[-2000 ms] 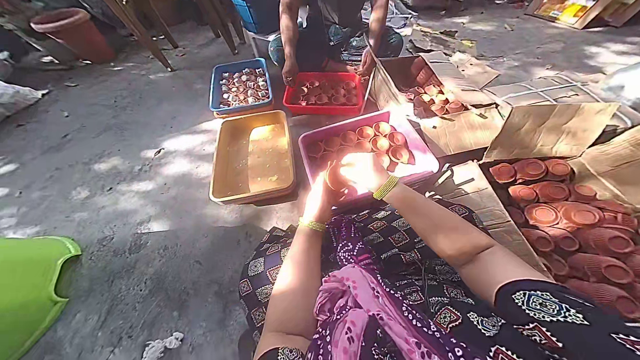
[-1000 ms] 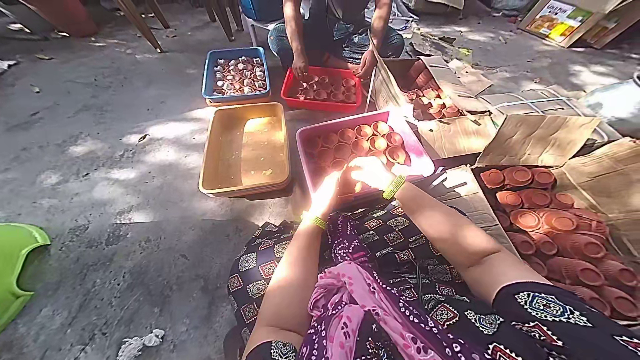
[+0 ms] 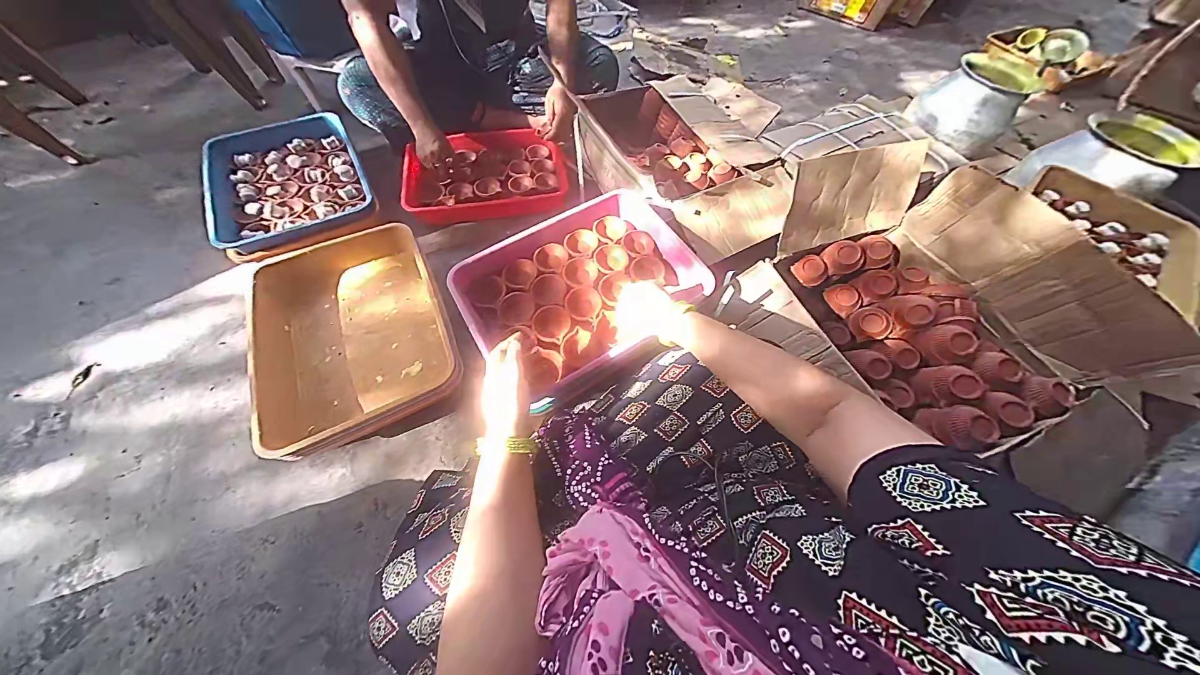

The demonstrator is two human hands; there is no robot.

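Note:
A pink plastic tray (image 3: pixel 466 298) close before me holds several rows of small round clay cups (image 3: pixel 551 322). My left hand (image 3: pixel 506 380) is at the tray's near left corner, its fingers beside the nearest cups. My right hand (image 3: pixel 649 314), washed out by bright sun, lies over the tray's right side; whether it holds a cup is hidden by the glare. To the right, an open cardboard box (image 3: pixel 848 197) contains stacked ribbed clay cups (image 3: pixel 947 344).
An orange-yellow tray (image 3: pixel 448 375) and a blue tray of clay cups with white bits (image 3: pixel 214 192) stand left. Across from me, another person's hands (image 3: pixel 433 148) are at a red tray (image 3: pixel 410 202). A second cardboard box (image 3: pixel 600 141) and metal pots (image 3: pixel 970 108) stand farther back.
My hands were close together over the tray's near edge; now they are apart, the left at the corner and the right over the right side. The view has shifted to the right.

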